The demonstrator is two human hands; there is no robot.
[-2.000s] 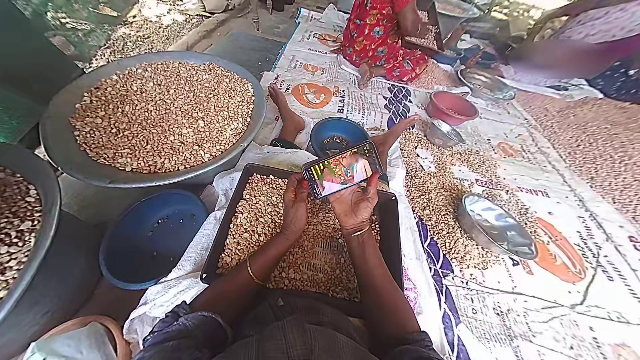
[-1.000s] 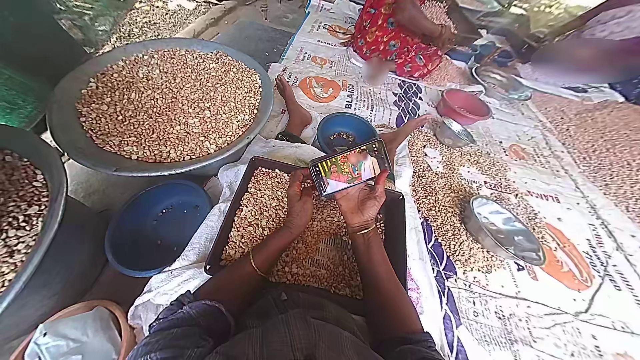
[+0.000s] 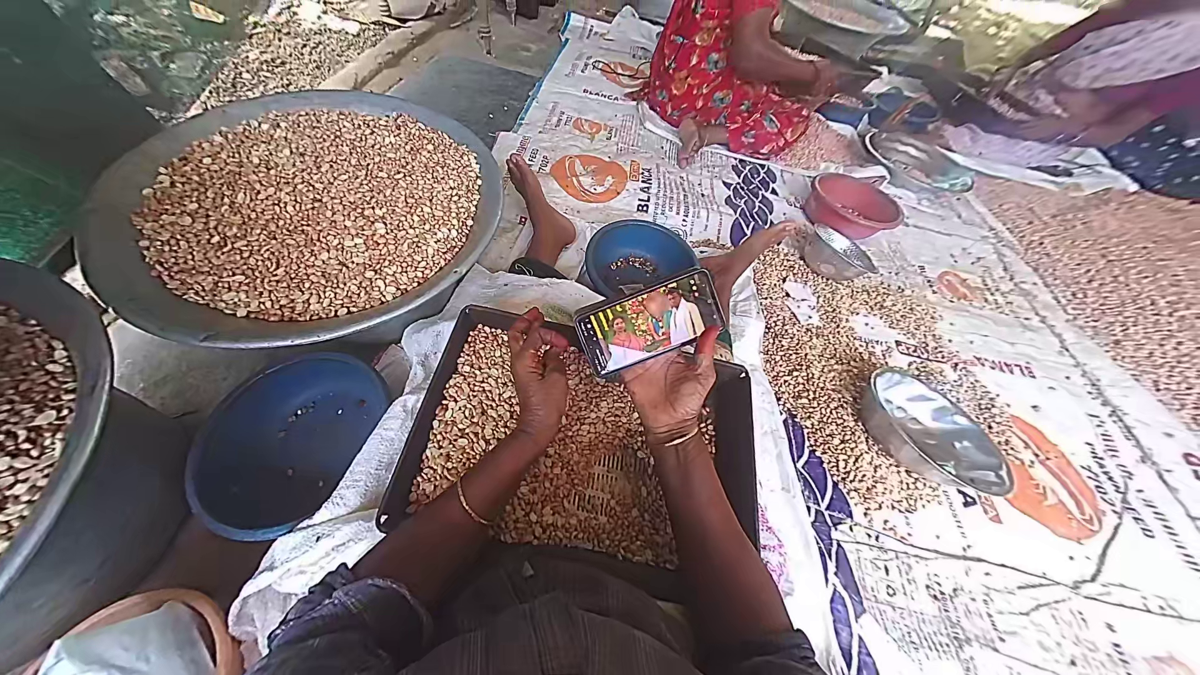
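My right hand (image 3: 673, 386) holds a smartphone (image 3: 649, 322) sideways, its lit screen showing a picture of people. Just left of the phone, my left hand (image 3: 540, 375) is raised with its fingers curled, apart from the phone; whether anything small is between the fingertips cannot be told. Both hands are above a dark rectangular tray (image 3: 745, 441) on my lap, which holds split, pale nut or seed kernels (image 3: 469, 412) with reddish skins. Part of the tray's slotted bottom shows through them. Beyond the phone, a blue bowl (image 3: 641, 246) holds a few dark bits between my feet.
A wide metal basin (image 3: 103, 234) heaped with kernels stands at the left, a blue basin (image 3: 220, 469) below it. On the right, printed sacks (image 3: 947, 591) bear scattered kernels, a steel bowl (image 3: 933, 431), a perforated bowl (image 3: 837, 253) and a red bowl (image 3: 855, 204). Two other people sit beyond.
My left hand has come away from the phone's left edge and its fingers have curled. My right hand still holds the phone.
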